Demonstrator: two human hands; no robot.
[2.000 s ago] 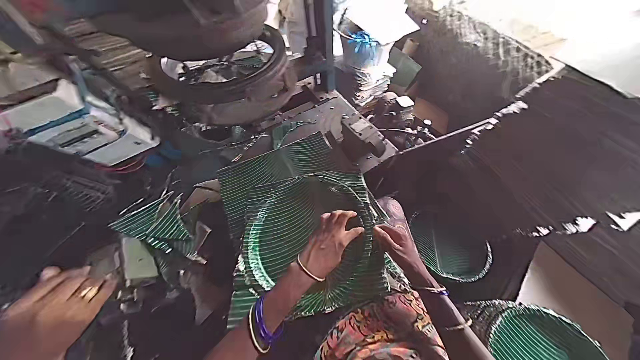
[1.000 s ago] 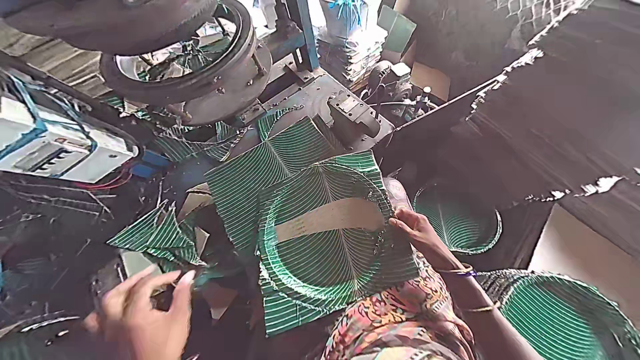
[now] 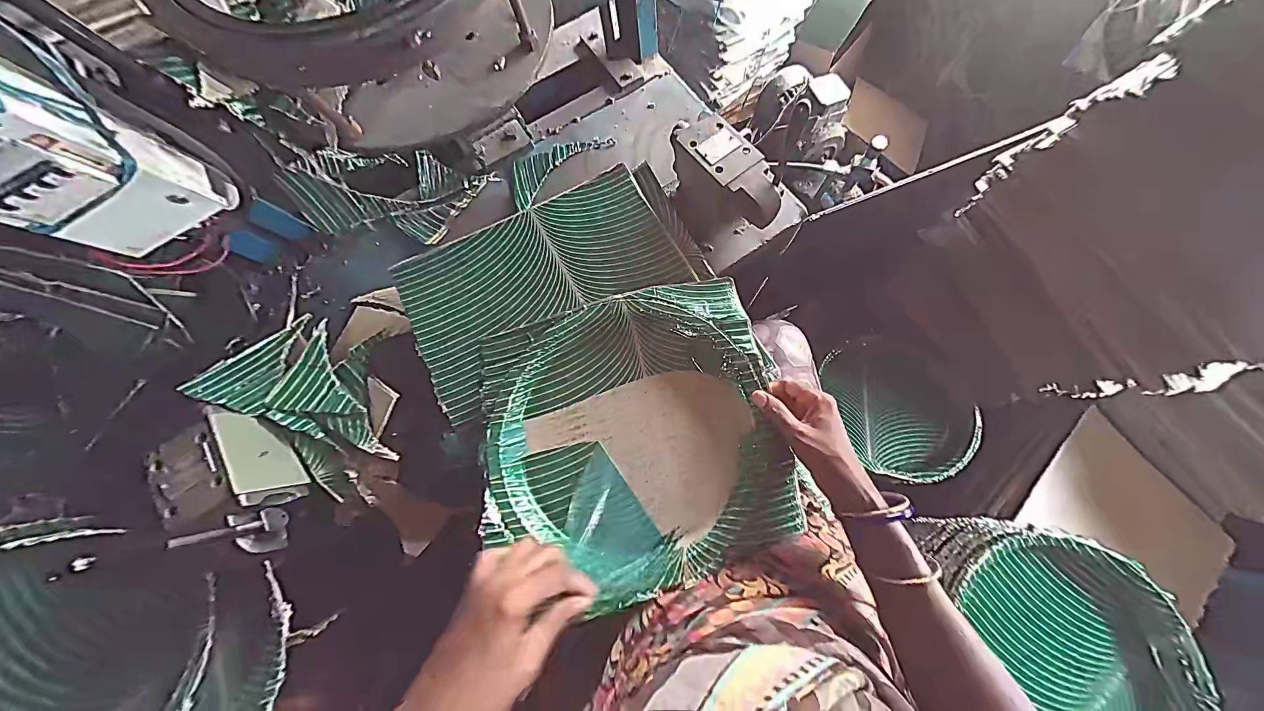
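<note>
A stack of green, pale-striped sheets with a round opening lies over my patterned clothing. Its right edge is pinched between the thumb and fingers of my right hand. Curled and blurred, my left hand is at the lower left of the rim; whether it grips the rim is unclear. Through the opening show a brown sheet surface and a green pointed piece. Behind the stack lies a green striped square sheet.
Torn green scraps lie at left, beside a metal block with a pale top. Ahead stands a machine with a round metal part. At right are a round green piece and a stack of green rounds.
My left hand has moved right from the lower left to the rim of the stack. More brown surface and a green pointed piece now show in the opening. My right hand stays at the right edge.
</note>
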